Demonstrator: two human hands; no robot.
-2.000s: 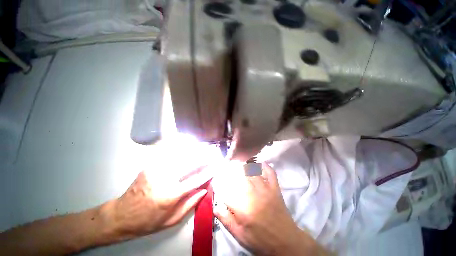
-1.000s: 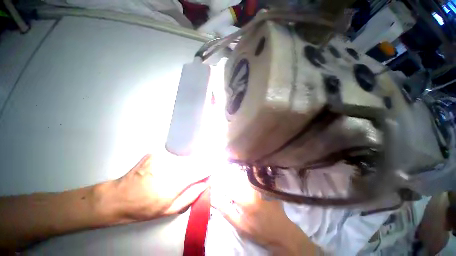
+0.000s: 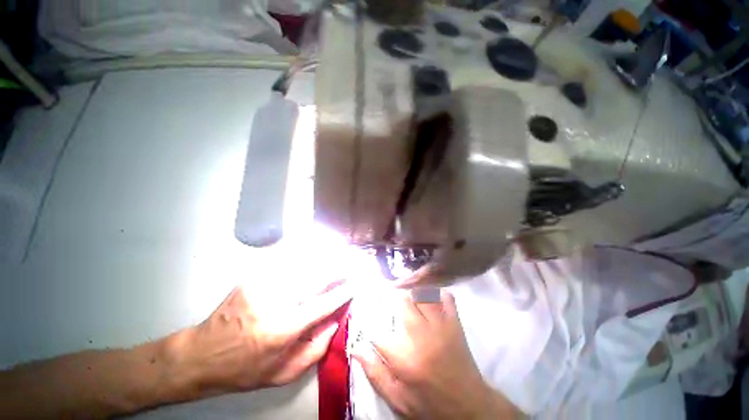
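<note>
My left hand [image 3: 263,336] lies on the machine bed with its fingertips at the upper end of a dark red band [image 3: 334,377]. My right hand [image 3: 427,353] lies flat on the white garment [image 3: 526,328], just right of the band, its fingers pointing to the needle area. The band runs along a white cloth edge between the hands. The cream sewing machine head [image 3: 419,172] stands above the fingertips. Glare washes out the fingertips and hides most of the presser foot. The garment spreads right, with thin dark red piping [image 3: 690,279] on a curved edge.
A grey-white lamp bar [image 3: 267,172] hangs left of the head, very bright beneath. The white table [image 3: 123,213] extends left. Piled white cloth [image 3: 164,25] lies behind. A control panel [image 3: 688,324] is at the right, beside the garment. A thread runs to the tension parts [image 3: 567,201].
The camera view swung toward the head's end and then back. Both hands stay at the band, slightly lower in the picture than two seconds ago. The garment still lies under the right hand.
</note>
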